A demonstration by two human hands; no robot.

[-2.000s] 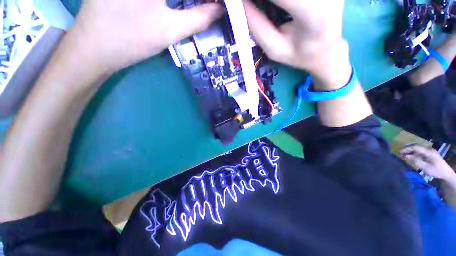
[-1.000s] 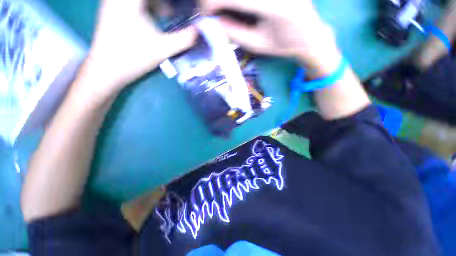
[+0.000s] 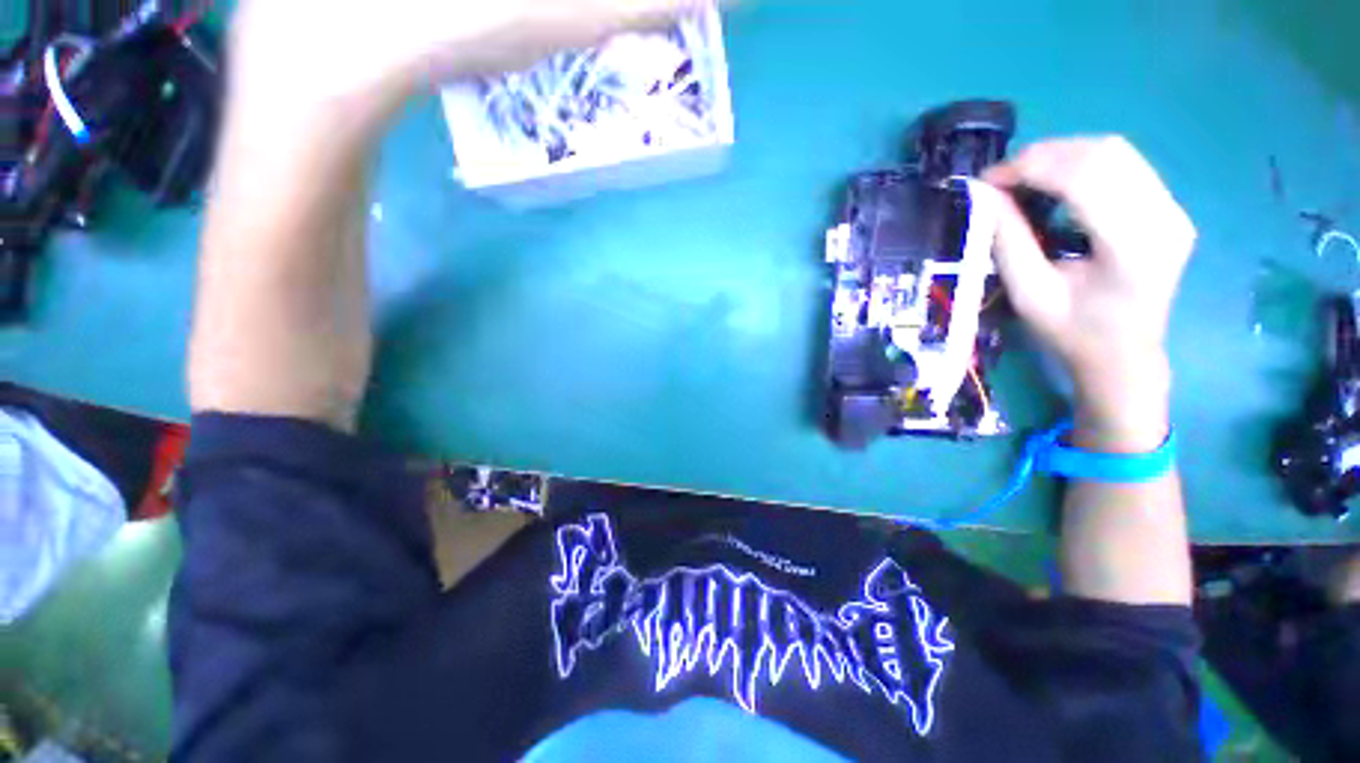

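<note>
The black chassis [image 3: 880, 313] lies on the green bench mat, right of centre, with small boards and red and orange wires showing. A white flat cable [image 3: 970, 291] runs along its right side. My right hand [image 3: 1096, 246] is at the chassis's upper right, thumb and finger pinching the cable's upper end. My left hand [image 3: 492, 23] is blurred and partly cut off by the top edge. It reaches over the white parts box [image 3: 597, 176], which holds thin white strips. Its fingertips are not clear.
Other black units [image 3: 149, 119] lie at the upper left, and another [image 3: 1327, 425] is at the right edge. A blue strap [image 3: 1111, 459] is on my right wrist, its cord running to the bench's front edge. A person's light sleeve [image 3: 52, 514] shows lower left.
My left hand has left the chassis and moved over the parts box. My right hand stays at the chassis and cable. The view has shifted left, so the chassis appears further right and more upright.
</note>
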